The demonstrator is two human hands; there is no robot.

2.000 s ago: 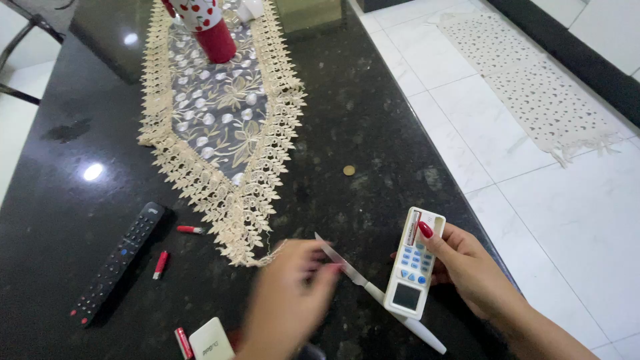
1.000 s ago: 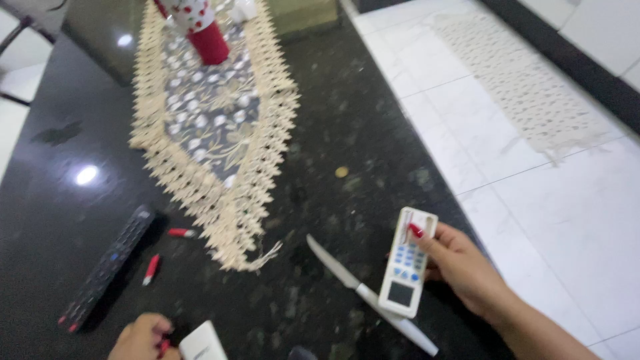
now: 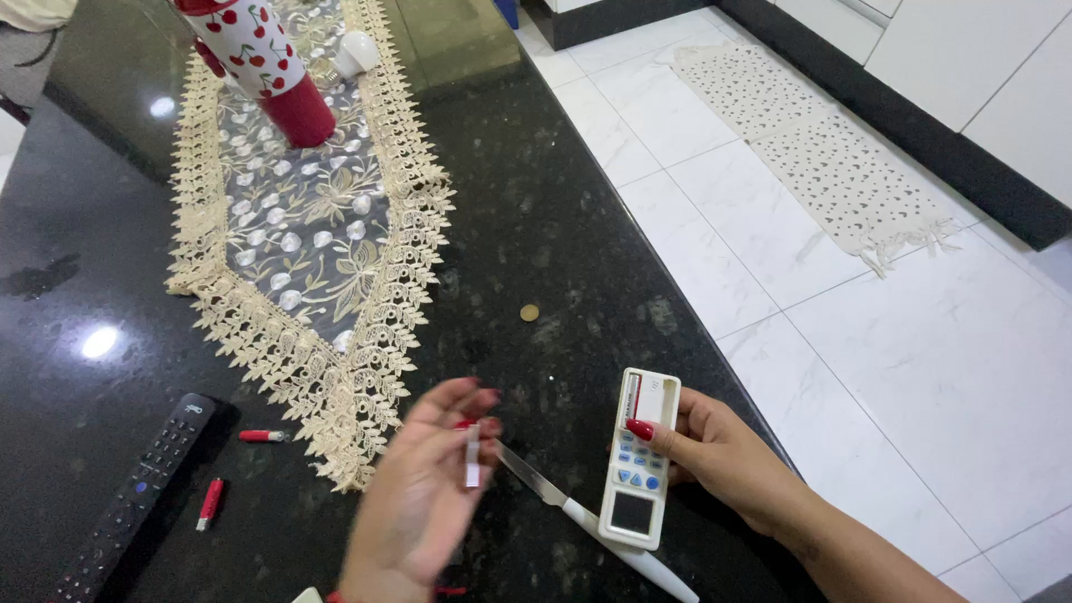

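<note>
My right hand (image 3: 733, 461) holds a white remote control (image 3: 641, 461) upright in the view, its thumb beside a battery (image 3: 633, 397) lying in the open compartment. Between the fingertips of my left hand (image 3: 423, 486) is a small battery (image 3: 472, 459), blurred by motion. A white-handled table knife (image 3: 628, 557) lies on the counter, its handle passing beneath the white remote and its blade pointing toward my left hand. Two red batteries, one (image 3: 261, 436) near the lace and another (image 3: 211, 504) below it, rest left of my left hand.
A black remote control (image 3: 138, 502) lies at the left. The lace-edged table runner (image 3: 335, 335) carries a cherry-patterned container (image 3: 276, 75) and a light bulb (image 3: 358, 53). A coin (image 3: 529, 313) sits on the dark stone counter (image 3: 553, 209), whose edge runs along the tiled floor (image 3: 829, 368).
My left hand has come up from the lower left, beside the white object there, toward the white remote, and now holds a battery. My right hand still holds the remote.
</note>
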